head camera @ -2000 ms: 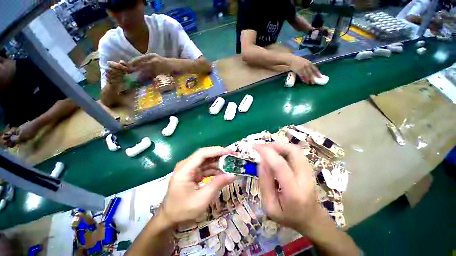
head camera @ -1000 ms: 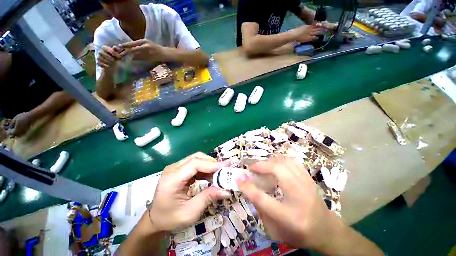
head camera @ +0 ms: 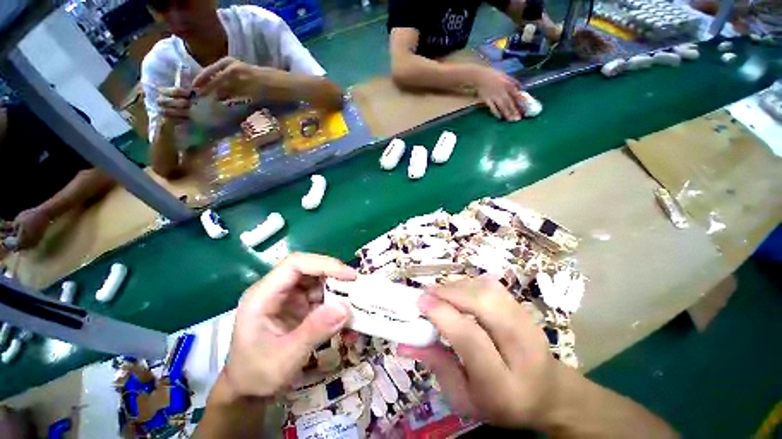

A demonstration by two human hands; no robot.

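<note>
A glossy white housing (head camera: 386, 309) is held between my two hands in front of the pile. A dark line runs along its length, between its two white parts. My left hand (head camera: 287, 321) grips its left end with thumb and fingers. My right hand (head camera: 493, 347) grips its right end. Below and behind it lies a large pile of cream and beige half shells (head camera: 463, 244), some with a dark square. The inside of the housing is hidden.
White housings (head camera: 263, 230) lie spaced along the green conveyor belt (head camera: 360, 219). Blue cells (head camera: 178, 377) lie with brown cardboard pieces at lower left, beside a grey metal frame post (head camera: 103, 141). Cardboard (head camera: 634, 206) covers the bench at right. Two people work across the belt.
The open housing with green board and blue cell inside now shows white outer surfaces, turned lengthwise between my hands. Housings on the belt have shifted right. A co-worker's hand is back at a housing.
</note>
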